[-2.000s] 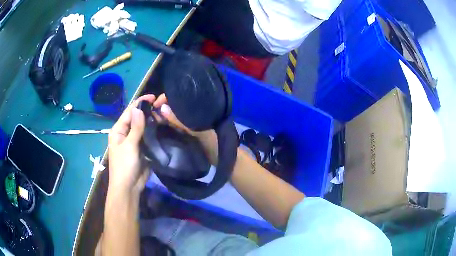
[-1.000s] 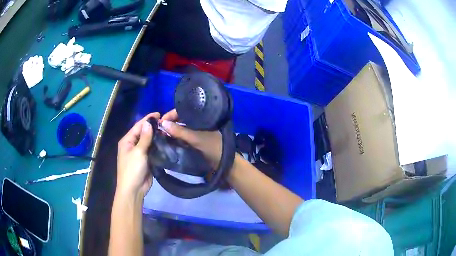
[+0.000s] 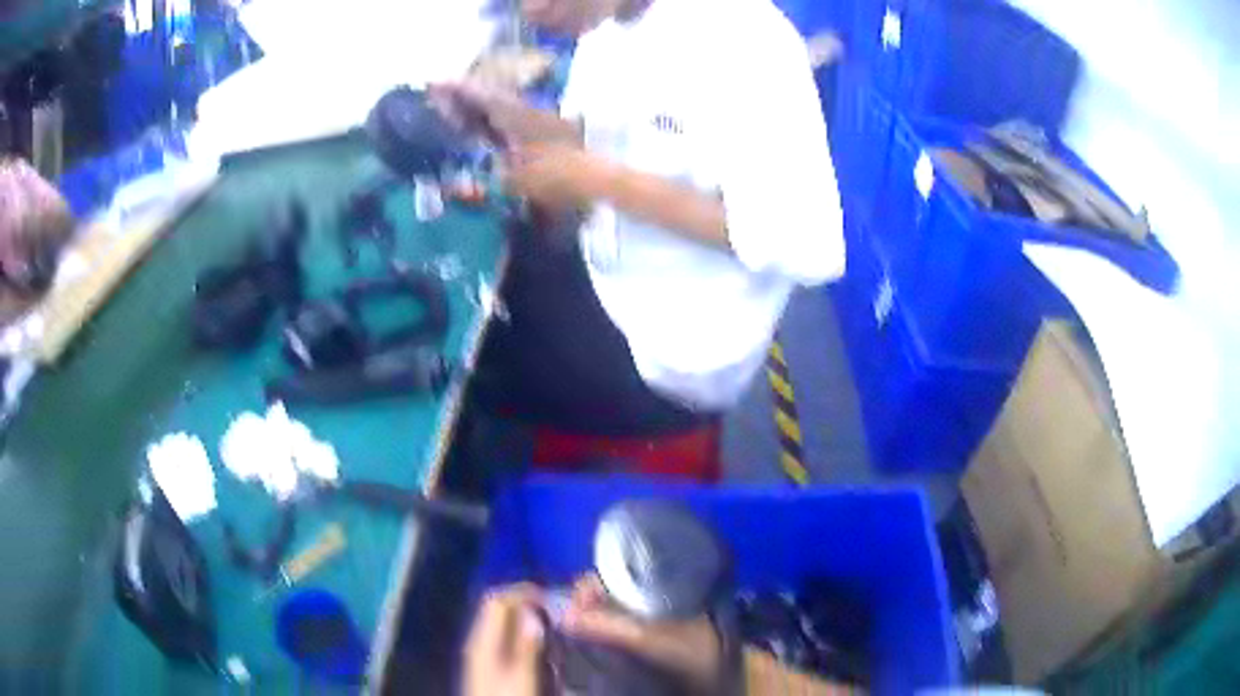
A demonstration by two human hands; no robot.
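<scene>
Black headphones are held over the blue bin at the bottom of the view, blurred, with one round cup up and a light glare on it. My left hand is at the left side of the headphones, fingers closed on a dark part near the other cup. My right hand is just below the raised cup, its fingers close to my left fingertips. The lower part of the headphones and both forearms are mostly cut off by the bottom edge. What lies between the fingertips is too blurred to tell.
The blue bin holds dark parts. On the green bench are a blue cup, a yellow-handled screwdriver, white crumpled pieces and black headphone parts. A person in white stands ahead, holding a dark round part. A cardboard box stands right.
The view has tilted up, so the hands and headphones now sit at the bottom edge and the person in white shows more fully. Both hands still hold the headphones.
</scene>
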